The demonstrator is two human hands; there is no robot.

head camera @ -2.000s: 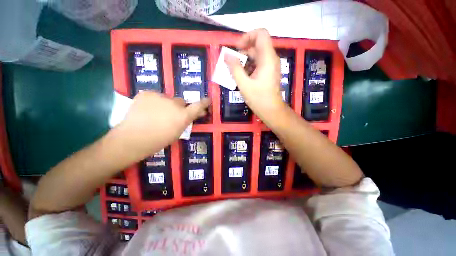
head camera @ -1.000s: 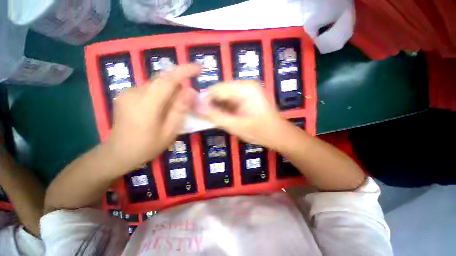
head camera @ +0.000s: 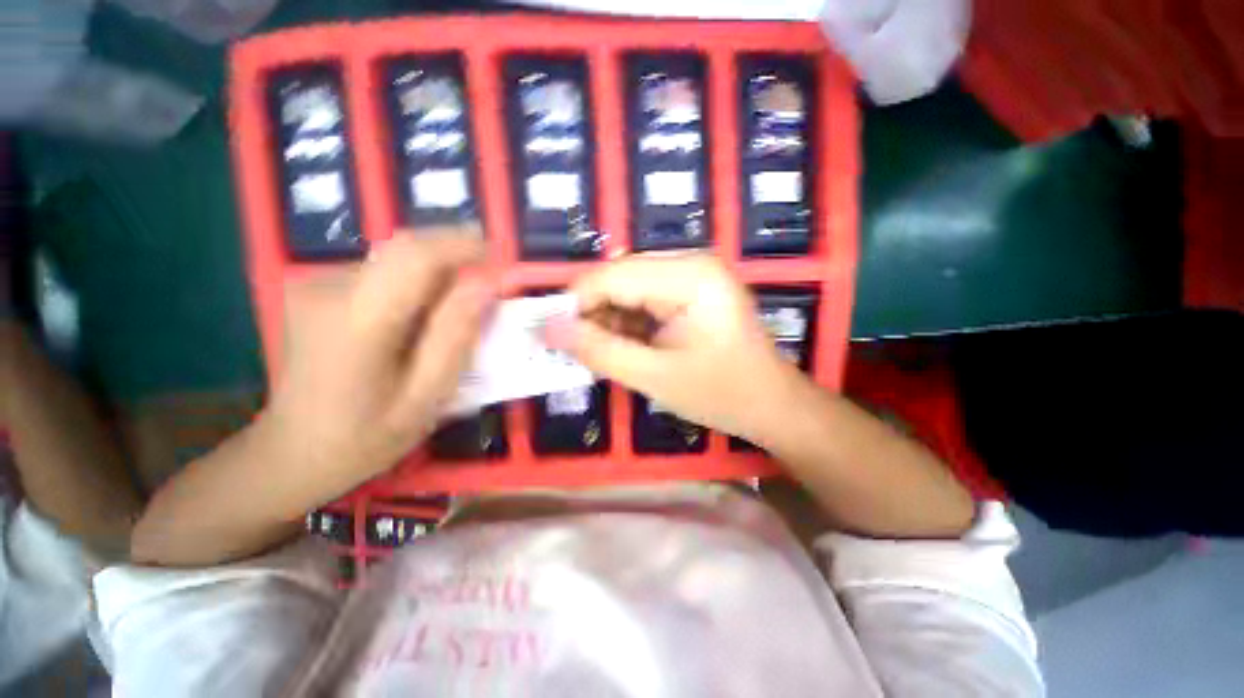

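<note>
The foam tray (head camera: 843, 205) lies in front of me with black phones (head camera: 550, 161) in two rows. Each visible back-row phone shows a white label. Both hands meet over the front row. My left hand (head camera: 375, 355) is blurred at the left end of a white label strip (head camera: 519, 357). My right hand (head camera: 682, 334) pinches the strip's right end between thumb and finger. The hands and strip hide parts of the front-row phones.
A lower tray (head camera: 358, 529) with black phones shows near my lap. A curled white strip (head camera: 894, 48) and red material (head camera: 1091, 68) are at the far right. Blurred white label material (head camera: 102, 68) lies far left. Another person's arm (head camera: 55, 423) is at the left edge.
From two seconds ago, my hands have come together over the front row with the strip between them. The tray sits higher in the picture, and the view has shifted and blurred.
</note>
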